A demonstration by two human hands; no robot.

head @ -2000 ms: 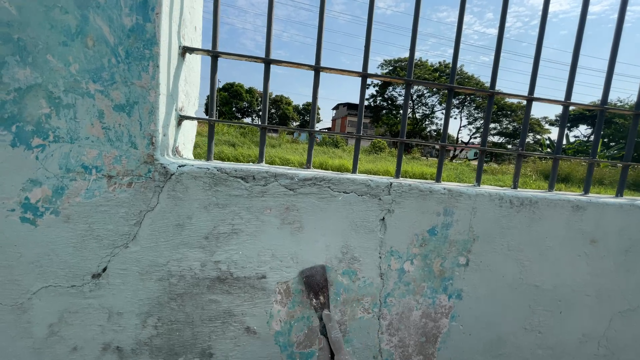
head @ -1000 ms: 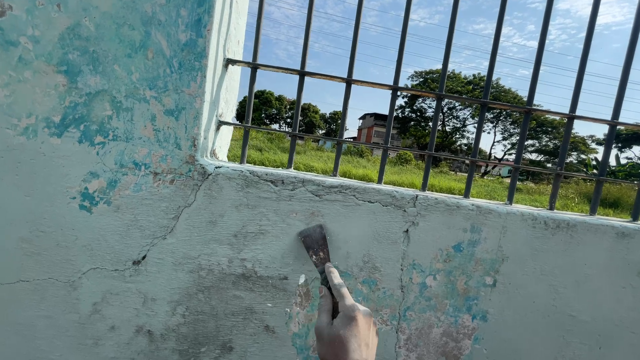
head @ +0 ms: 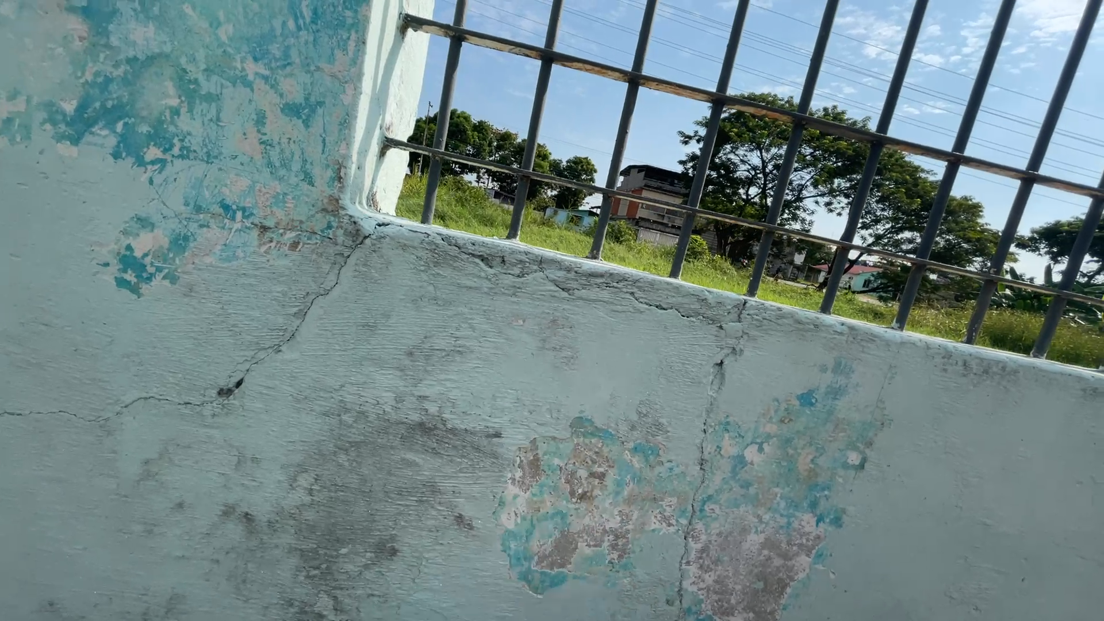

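Note:
Neither my left hand nor my right hand shows in the head view now, and the scraper is out of sight too. A painted wall in pale green fills the lower part of the view. Low in the middle is a flaked patch with turquoise paint and bare grey-brown plaster. A second flaked patch lies just right of it, with a vertical crack running between the two. Another crack slants down and left from the window's lower corner. Dark stains mark the wall left of the patches.
Metal window bars rise behind the sloping sill. The window's side edge is at the upper left, beside more peeling turquoise paint. Beyond the bars are grass, trees and a building.
The hand with the scraper, against the wall one second ago, has left the view. The view has tilted somewhat.

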